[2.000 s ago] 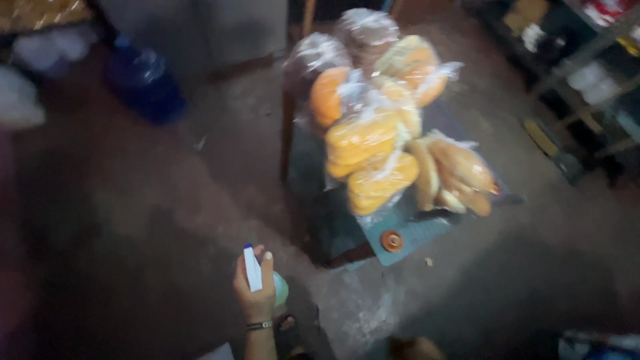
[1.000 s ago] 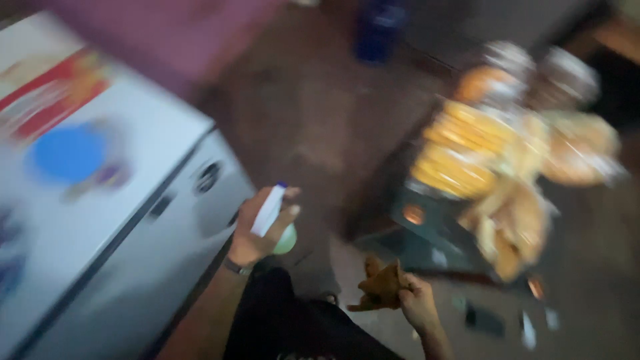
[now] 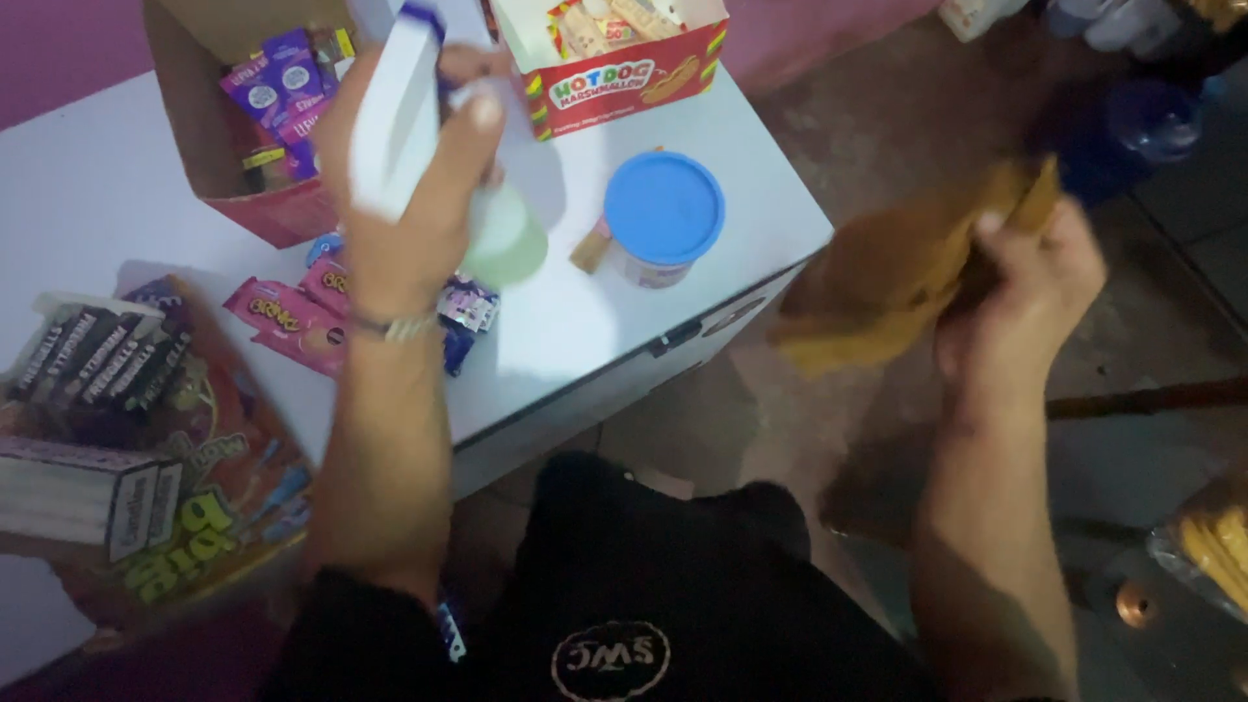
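My left hand (image 3: 419, 195) grips a spray bottle (image 3: 395, 117) with a white trigger head and pale green liquid low in its body. It is above the white top of a chest freezer or similar cabinet (image 3: 546, 341), over small pink snack packets (image 3: 292, 322). To the right, my right hand (image 3: 1024, 283) holds a brown-yellow cloth (image 3: 877, 273) that hangs past the cabinet's edge, blurred. Between the hands, a tub with a blue lid (image 3: 665, 208) stands on the white top, with a small brown piece against its left side.
Behind are an open carton of purple packets (image 3: 244, 210) and a red marshmallow box (image 3: 629, 83). Black packets (image 3: 107, 351), cigarette-type boxes (image 3: 68, 497) and a printed snack bag (image 3: 224, 526) lie left. At right are a blue container (image 3: 1131, 127) and a dark table (image 3: 1150, 565) with bagged yellow food (image 3: 1214, 546).
The view has swung left onto the white cabinet. The cloth was in my right hand one second ago, low near my body; now it is spread out. The spray bottle stays in my left hand.
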